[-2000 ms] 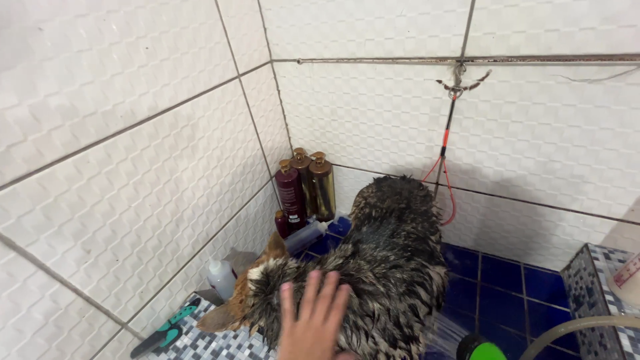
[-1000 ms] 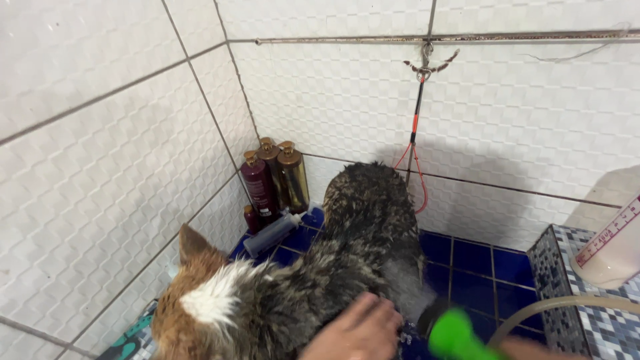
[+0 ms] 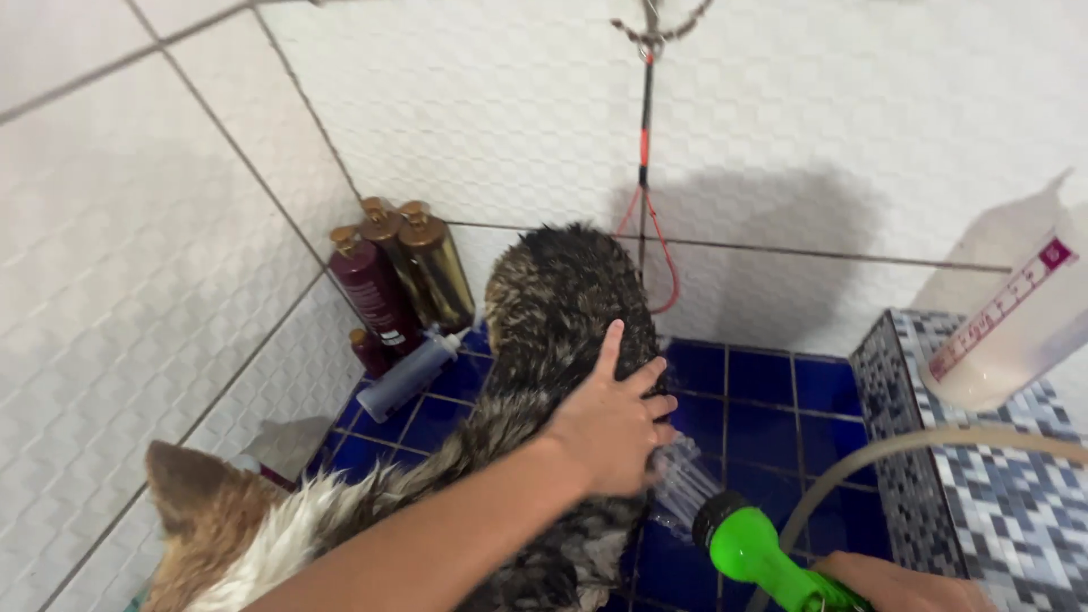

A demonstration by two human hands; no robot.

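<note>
A wet dog (image 3: 544, 314) with dark back fur, a white neck and a tan head stands in a blue-tiled tub (image 3: 765, 408), its head at the lower left. My left hand (image 3: 616, 416) lies with fingers spread on the dog's back near the rump. At the lower right my right hand (image 3: 897, 582) grips a green spray nozzle (image 3: 752, 552), partly cut off by the frame edge. Water sprays from its black head toward the dog's flank, just under my left hand. A hose (image 3: 850, 463) curves behind the nozzle.
Several pump bottles (image 3: 374, 289) stand in the corner, with a clear squeeze bottle (image 3: 408, 378) lying beside them. A red looped leash (image 3: 667, 263) hangs on the white tiled wall. On the mosaic ledge (image 3: 914, 382) at right stands a translucent measuring bottle (image 3: 994, 348).
My left hand has moved along the dog's back toward its rump. The nozzle's spray now lands by that hand. The dog's head shows more to the left than two seconds ago.
</note>
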